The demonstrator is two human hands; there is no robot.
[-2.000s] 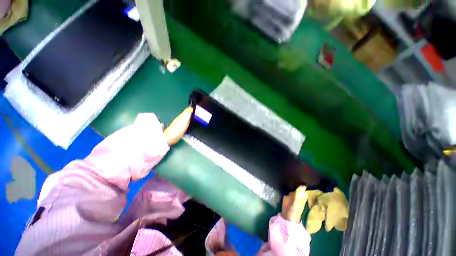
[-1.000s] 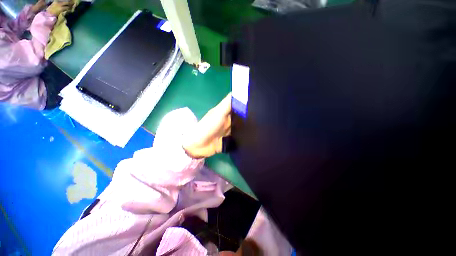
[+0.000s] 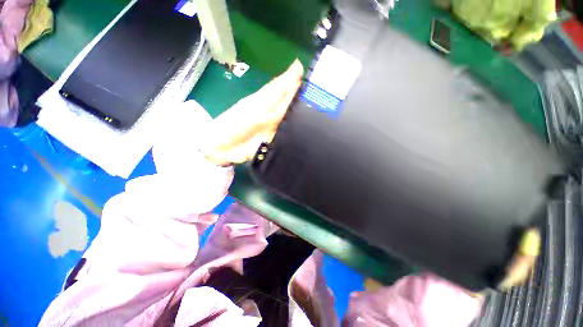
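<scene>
A black panel unit (image 3: 409, 153) is held up close to the camera, over the bench, its broad face showing a grey sheen. A white-and-blue label (image 3: 332, 76) is near its left end, and a black corner block with gold dots is at its lower left corner. My left hand (image 3: 262, 118) holds the left end, its fingertips hidden behind the panel. My right hand (image 3: 523, 262) grips the lower right corner, mostly hidden by the panel, with a yellow cap on a fingertip.
Another black unit (image 3: 134, 64) lies on white wrap (image 3: 115, 159) at the left, beside a pale post (image 3: 217, 32). Stacked bubble-wrap bags (image 3: 556, 255) stand at the right. A small phone-like object (image 3: 440, 35) lies on the green bench at the back. A person's sleeve shows at the upper left.
The panel was flat on bubble wrap, then raised, dark and very close to the camera. Now it is tilted, farther from the camera, with its lit face and right end showing. My right hand has reappeared.
</scene>
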